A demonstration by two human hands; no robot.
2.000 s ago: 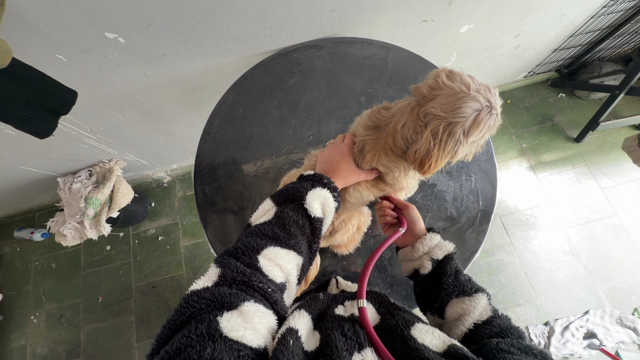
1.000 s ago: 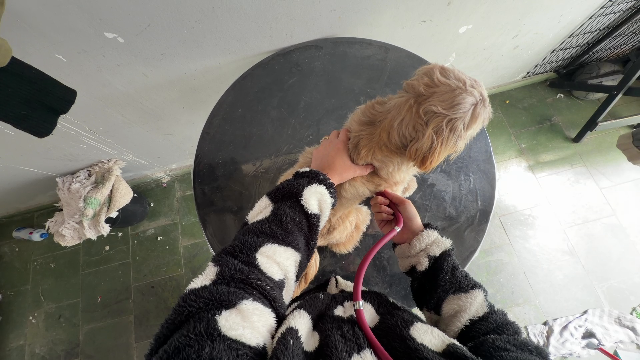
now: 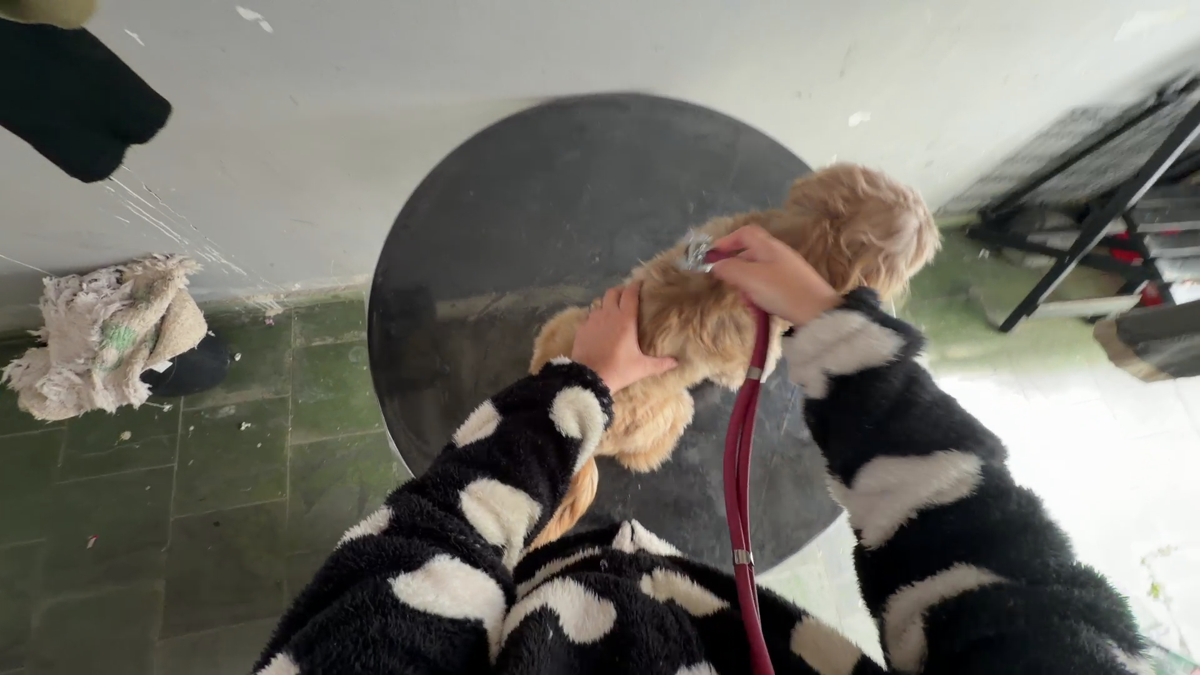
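A tan, curly-haired dog (image 3: 689,323) is on a round black tabletop (image 3: 487,225), its head toward the upper right and its tail toward my body. My left hand (image 3: 617,339) rests on its lower back and hip, thumb spread from the fingers. My right hand (image 3: 771,274) grips a stethoscope (image 3: 741,450) near its metal chestpiece (image 3: 697,253), which is at the fur of the dog's upper back. The dark red tubing hangs from under this hand down to my body. The dog's face cannot be seen.
A wall (image 3: 600,47) stands behind the tabletop. On the green tiled floor at left, a frayed cloth (image 3: 117,328) lies over a dark object. A black metal frame (image 3: 1106,216) stands at right. A dark hanging object (image 3: 80,98) is at upper left.
My right hand has moved from beside the dog's chest up to its back with the stethoscope, whose chestpiece now shows. My left hand has slid back toward the dog's hip.
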